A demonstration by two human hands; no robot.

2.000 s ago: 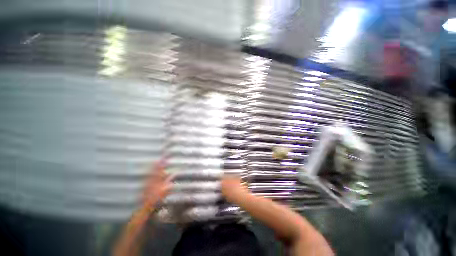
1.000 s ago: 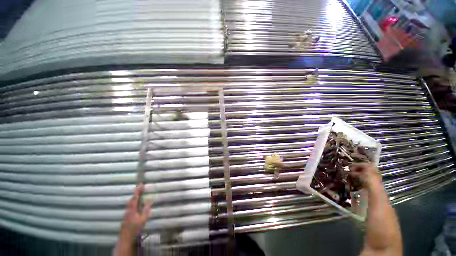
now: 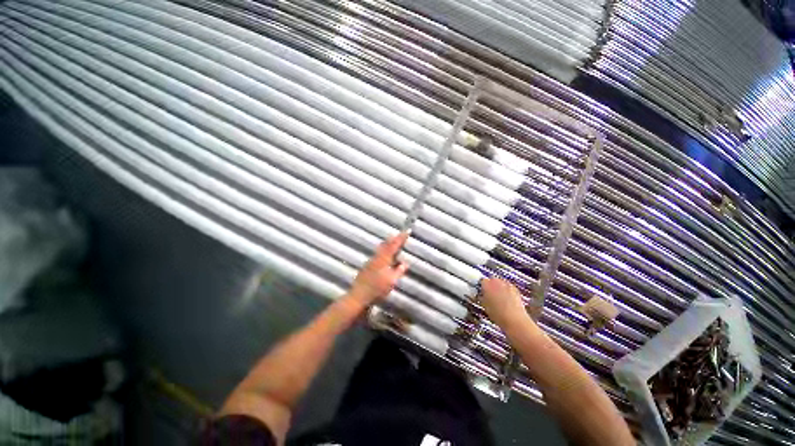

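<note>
A silver rectangular frame lies across the metal tubes, around the straight edge of the white covering. My left hand is at the frame's left bar, near its lower part, with the fingers at the bar. Whether it grips the bar is unclear. My right hand is at the edge of the white covering, inside the frame, with the fingers bent down. What it may hold is hidden. Small dark clips show along the white edge near it. A white clip tub full of brownish clips stands at the lower right.
Bare shiny tubes run to the right. A small yellowish piece lies on them between frame and tub. Another rack with white covering is beyond a dark gap. Dark floor and pale sacks are at the left.
My right hand has left the clip tub and moved left to the white edge. My left hand stays near the frame's left bar. The view has turned, so the tubes now slant.
</note>
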